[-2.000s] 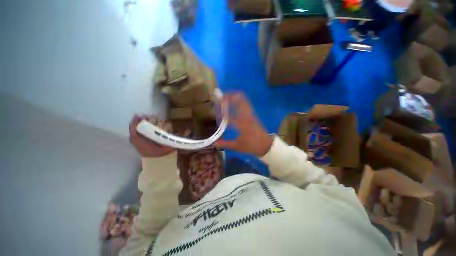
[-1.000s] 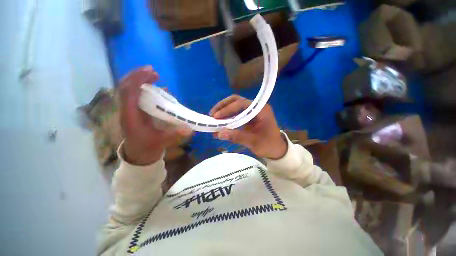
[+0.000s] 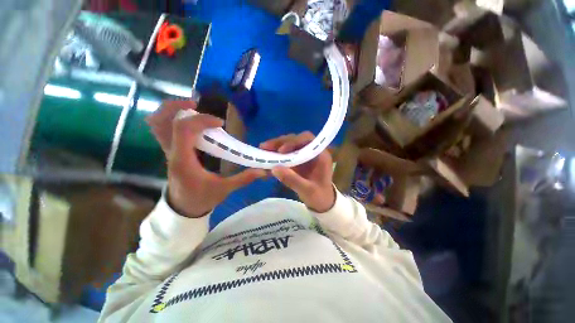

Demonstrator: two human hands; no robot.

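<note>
A white curved neck fan housing [image 3: 341, 101] is held in front of the wearer's chest. A row of dark slots runs along its curve, and its narrow end points up and away. My left hand [image 3: 192, 161] grips the wide end on the left, its fingers covering much of that end. My right hand [image 3: 306, 173] holds the housing near the middle of the curve, between thumb and fingers. No tool shows in either hand.
A green conveyor surface [image 3: 69, 126] is at the left, with an orange object [image 3: 169, 38] on it. A brown carton [image 3: 88, 240] is below it. Open cardboard boxes [image 3: 410, 53] crowd the right, one holding blue-and-pink parts [image 3: 372, 186]. The floor [image 3: 277, 101] is blue.
The view has swung from the pale bench to the conveyor and boxes. My right hand has moved from the housing's far part to its middle. Both hands still hold it.
</note>
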